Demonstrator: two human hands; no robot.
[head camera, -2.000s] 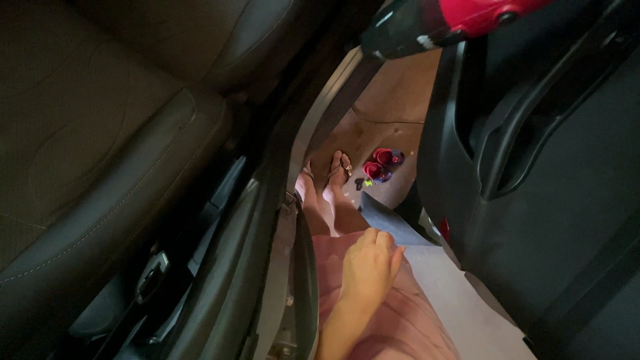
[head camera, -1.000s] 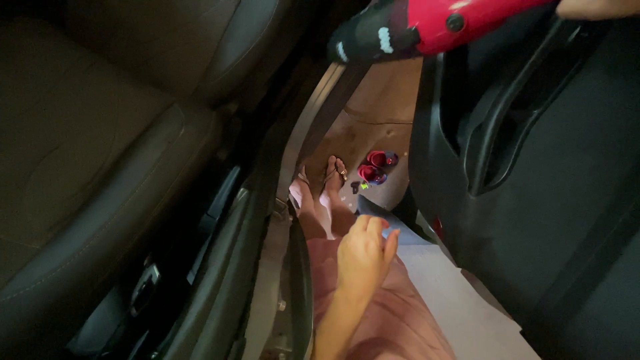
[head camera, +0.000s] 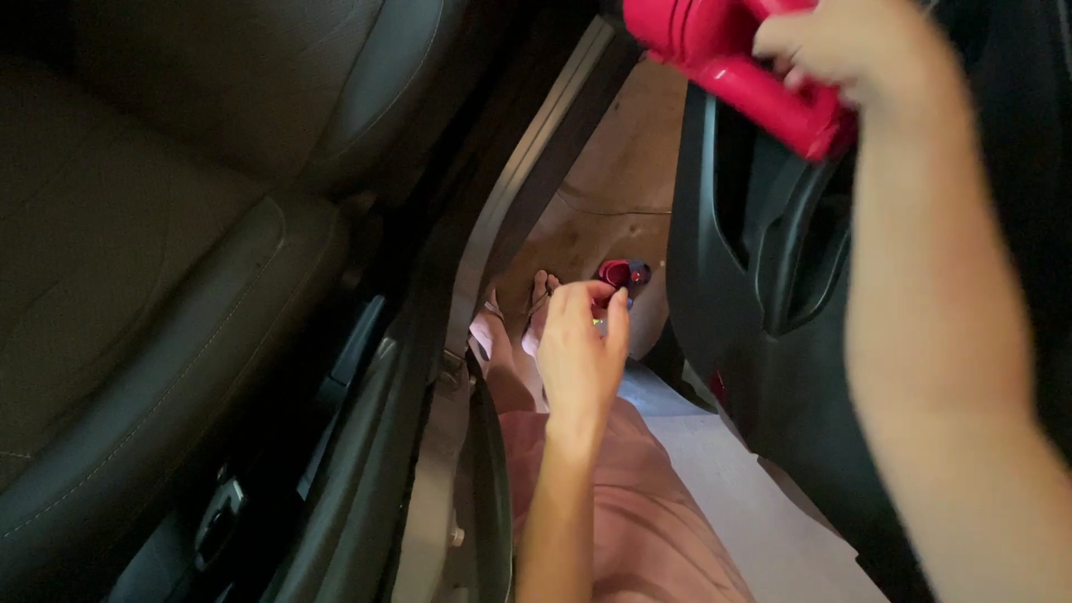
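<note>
At the top right, my right hand (head camera: 837, 50) grips the handle of a red handheld vacuum cleaner (head camera: 729, 75); its front end lies beyond the top edge of the view. The vacuum is above the black inner panel of an open car door (head camera: 754, 368). My left hand (head camera: 582, 343) hangs in the door gap, in front of my lap and feet. Its fingers are loosely bent, the thumb is apart from them, and no object shows in it.
A dark leather car seat (head camera: 167, 251) fills the left side, with a seat-belt buckle (head camera: 219, 519) low beside it. The door sill and frame (head camera: 502, 201) run between seat and door. On the ground lie small red and blue shoes (head camera: 624, 275), near my sandalled feet (head camera: 540, 293).
My right hand, at the top right edge a second ago, is now well in view with the vacuum. The vacuum's dark front end has left the view. My left hand's fingers have spread a little.
</note>
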